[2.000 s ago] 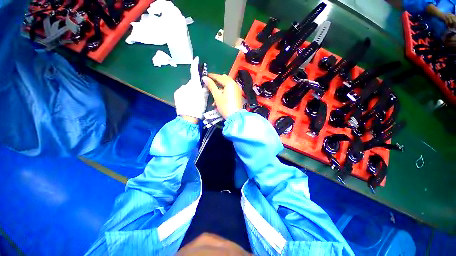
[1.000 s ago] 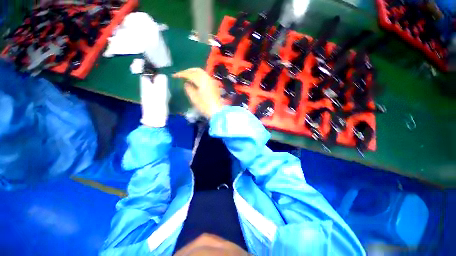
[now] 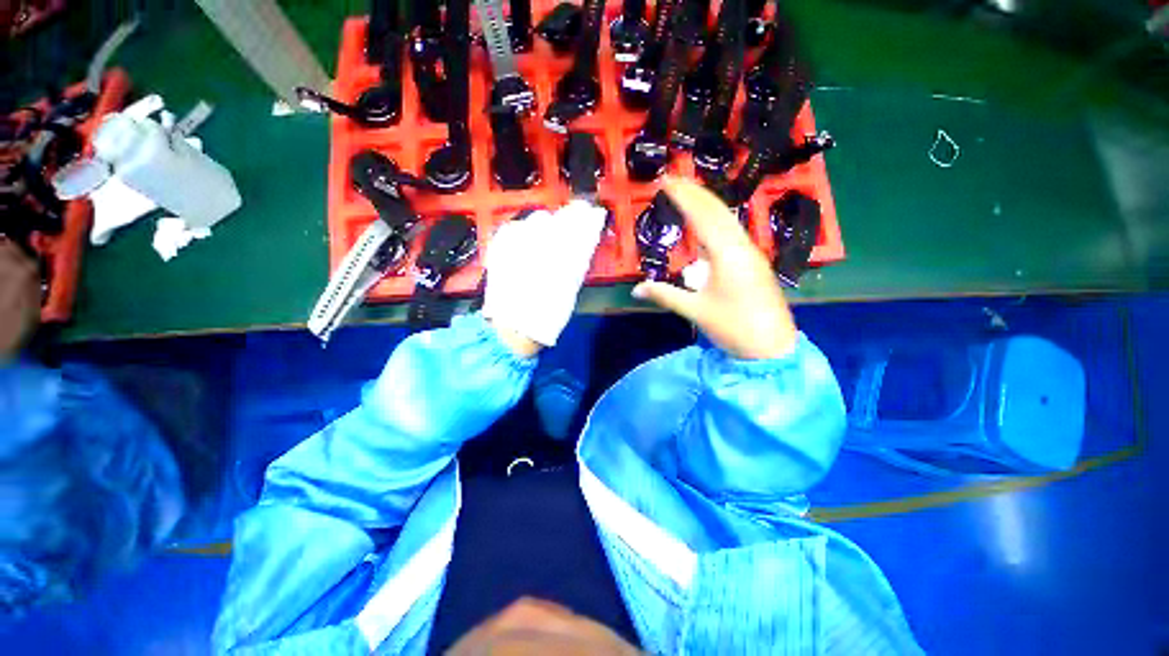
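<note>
The orange-red tray (image 3: 820, 231) holds many wristwatches with black straps in its compartments. My left hand (image 3: 545, 272), in a white glove, is over the tray's front edge with its fingers together. Its fingertips meet the lower end of a black-strapped watch (image 3: 582, 160); whether they grip it is hidden. My bare right hand (image 3: 733, 279) is over the front edge further right, thumb and index finger apart. A dark watch (image 3: 659, 228) sits between these fingers, with no visible grip on it. A watch with a pale perforated strap (image 3: 346, 285) overhangs the tray's front left corner.
A white bottle (image 3: 167, 169) and crumpled white cloth (image 3: 118, 212) are left on the green bench (image 3: 276, 263). Another tray (image 3: 64, 263) and a person's blue sleeve (image 3: 77, 461) are at far left. A pale upright (image 3: 269, 49) rises behind. A blue stool (image 3: 1038, 404) is at right.
My view has swung right, so the tray is now in front of me. My left hand has left the bottle and moved to the tray. My right hand has also moved over the tray's front edge.
</note>
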